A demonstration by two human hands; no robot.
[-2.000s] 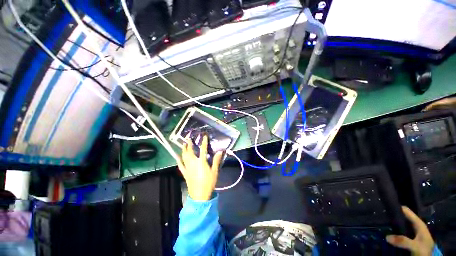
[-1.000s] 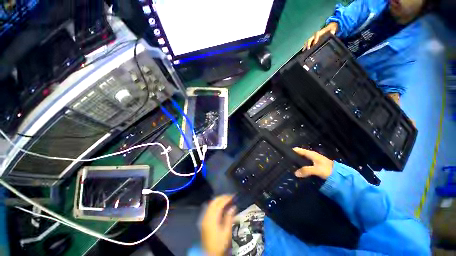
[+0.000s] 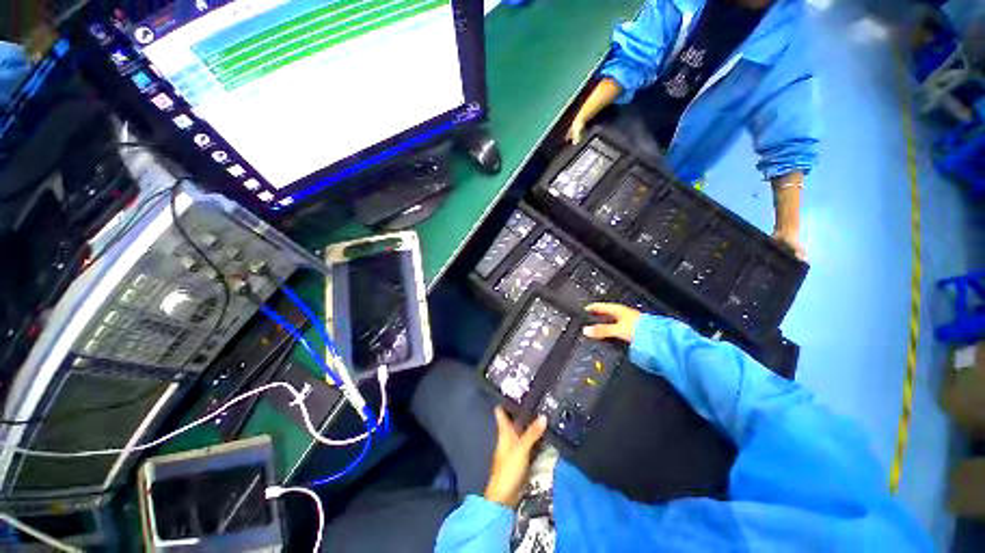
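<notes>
A black moulded tray (image 3: 555,412) lies low in front of me, tilted, with a shiny dark unit (image 3: 527,351) in its left pocket. My left hand (image 3: 513,458) holds the tray's near left edge, thumb and fingers spread against it. My right hand (image 3: 614,322) grips its far edge, the hand partly hidden by the sleeve. Two pale-framed test fixtures, the nearer one (image 3: 151,516) and the farther one (image 3: 424,306), lie on the green bench, each with a dark slab and a white cable.
Another person in a blue jacket (image 3: 745,103) holds a long black tray (image 3: 794,283) beyond mine. A further black tray (image 3: 486,270) lies between. The tester (image 3: 162,281), a monitor (image 3: 356,119) with green bars, a mouse (image 3: 482,150) and blue cables (image 3: 297,327) are at left.
The view has swung right. My left hand has left the near fixture and come to the tray. My right hand has stayed on it. The other person's tray has come nearer, beside the tray stack.
</notes>
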